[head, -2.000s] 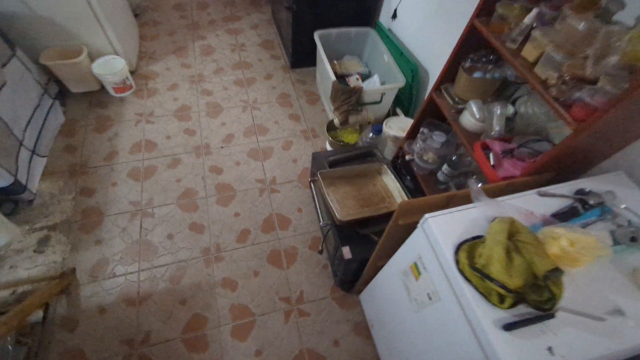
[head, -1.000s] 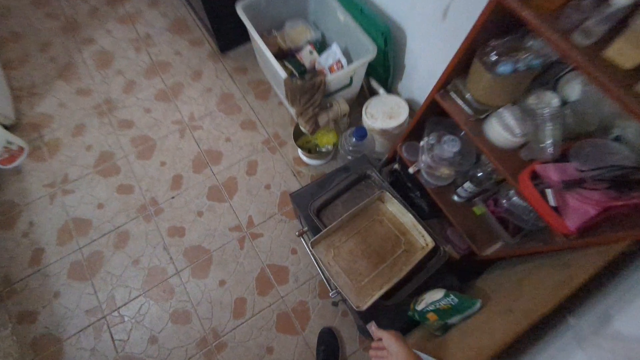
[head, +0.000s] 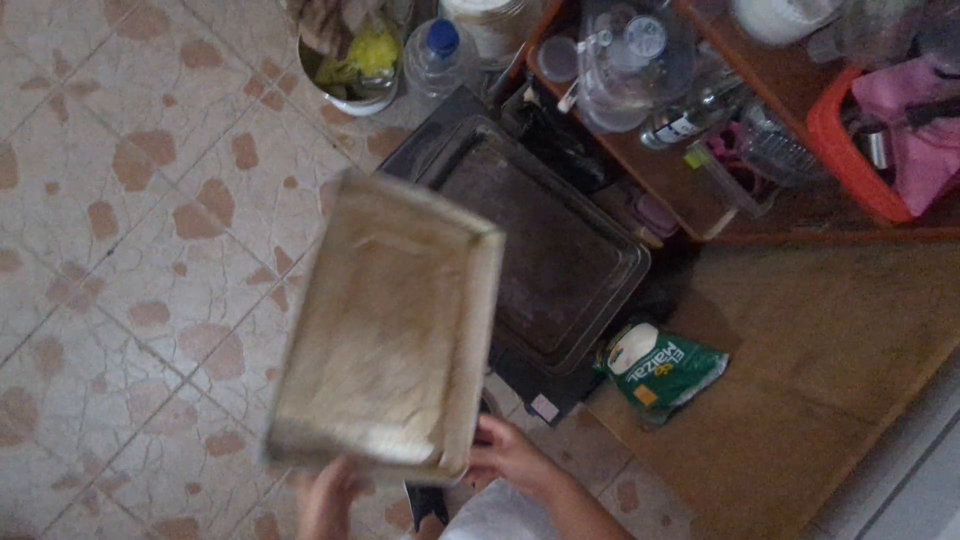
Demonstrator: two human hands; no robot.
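Note:
A worn, light-coloured rectangular baking tray (head: 382,330) is held up at a tilt, blurred by motion. My left hand (head: 328,484) grips its near edge at the lower left, its fingers partly hidden. My right hand (head: 502,454) holds the tray's near right corner. Just beyond and to the right, a dark metal baking tray (head: 562,262) lies on top of a black appliance (head: 517,379). A green and white plastic food bag (head: 664,371) rests beside the dark tray's near corner.
A wooden shelf unit (head: 772,82) with plastic containers and a red basket (head: 847,150) stands at the upper right. A white bucket (head: 360,105) and a blue-capped plastic bottle (head: 442,67) stand at the top. A brown board (head: 795,360) lies at right; tiled floor (head: 150,300) extends left.
The light tray, which lay on the dark tray in both earlier frames, is now lifted off to the left in both my hands. One second ago only one hand showed, near the lower edge.

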